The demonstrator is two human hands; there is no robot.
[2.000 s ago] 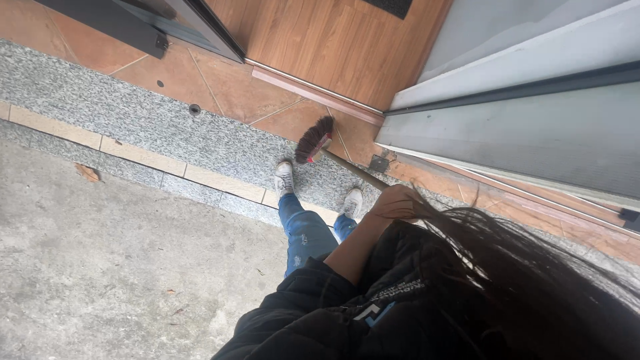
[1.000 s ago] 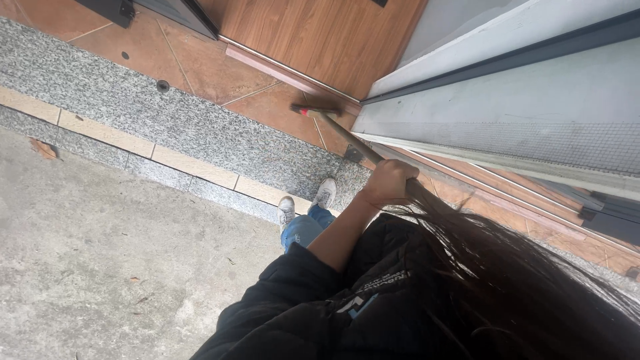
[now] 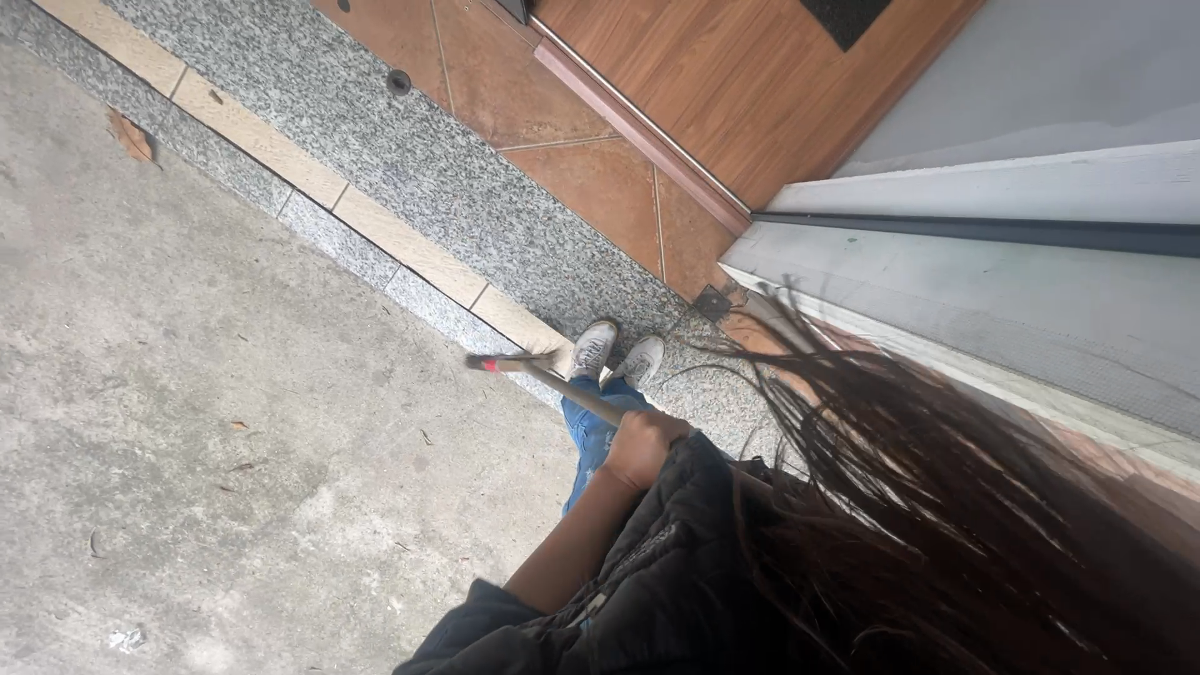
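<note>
My left hand [image 3: 645, 442] is closed around the handle [image 3: 583, 399] of a broom, in front of the dark jacket. From the hand, the handle slants up and left to the broom head [image 3: 506, 363], which has a red part and looks blurred. That head appears over the outer edge of the step, left of the white sneakers [image 3: 593, 347]; whether it touches the ground I cannot tell. My right hand does not show. Long dark hair [image 3: 919, 469] hangs across the lower right and covers the rest of the handle.
A speckled granite step [image 3: 403, 159] with a beige tile strip [image 3: 408, 242] borders the concrete ground [image 3: 234, 375], where a dry leaf [image 3: 131, 137] and small debris lie. Terracotta tiles [image 3: 591, 187] lead to a doorway with a wood floor [image 3: 712, 84]. A pale frame [image 3: 984, 272] stands at the right.
The broom head has moved from the terracotta tiles by the doorway, across the granite step, to its outer edge. My left hand keeps its grip on the handle. The view has shifted.
</note>
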